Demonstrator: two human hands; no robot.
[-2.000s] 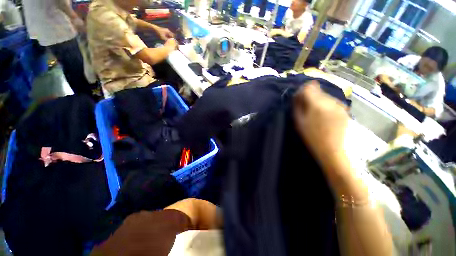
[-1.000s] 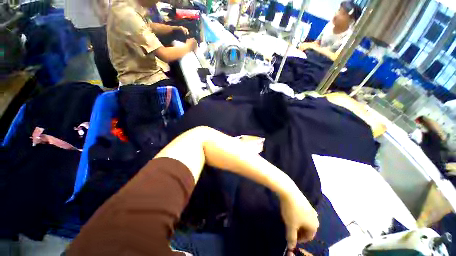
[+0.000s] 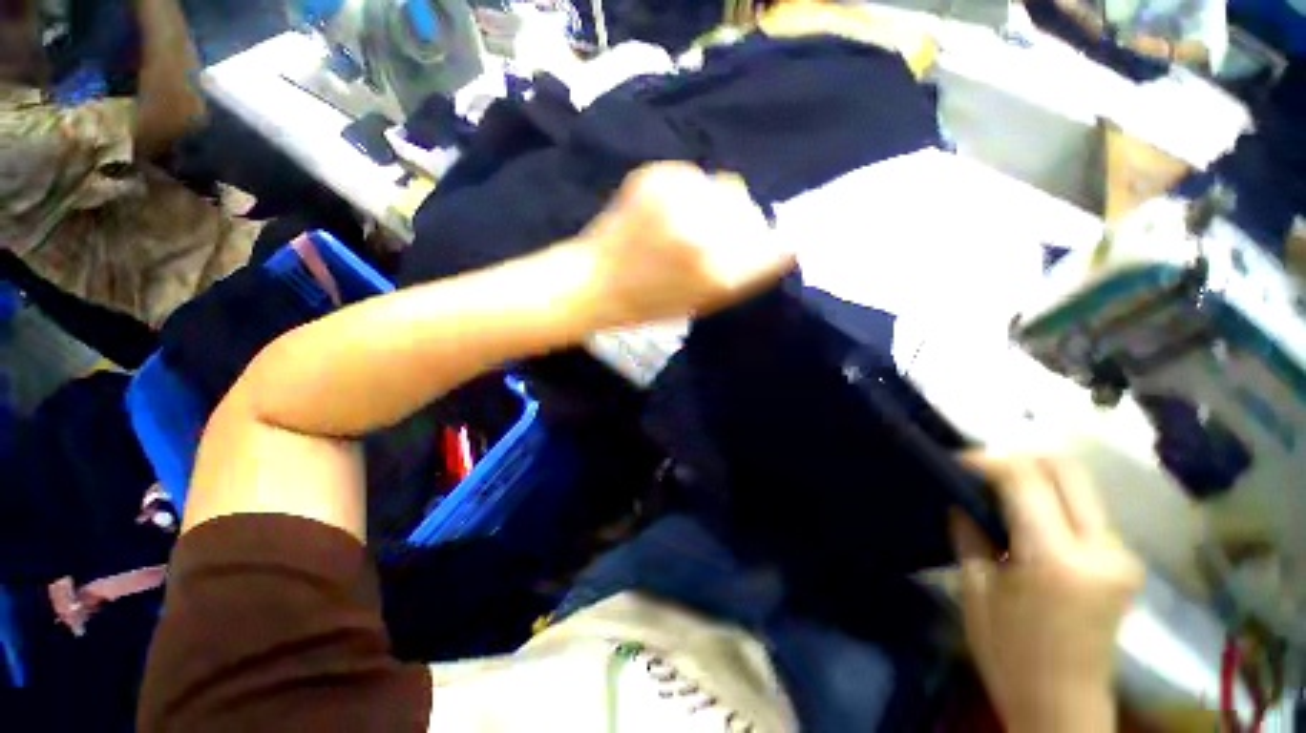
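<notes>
A dark navy-black garment panel [image 3: 816, 430] hangs between my two hands over my lap and the table's front edge. My left hand [image 3: 685, 244] is closed on its upper left part, in the middle of the view. My right hand [image 3: 1053, 537] is blurred and grips the panel's right edge with thumb and fingers, at lower right. A heap of the same dark cloth [image 3: 745, 115] lies on the white table [image 3: 917, 236] beyond my left hand.
The sewing machine head [image 3: 1146, 301] stands at right, dark bits beside it. Red-handled snips [image 3: 1232, 680] lie at lower right. A blue crate [image 3: 480, 480] with dark cloth and a pink tie [image 3: 315, 269] stands at left. A person in tan clothing [image 3: 100, 201] is at upper left.
My left hand has moved back from the lower right to the middle and now holds the cloth. My right hand has come into view on the panel's right edge. The view has shifted.
</notes>
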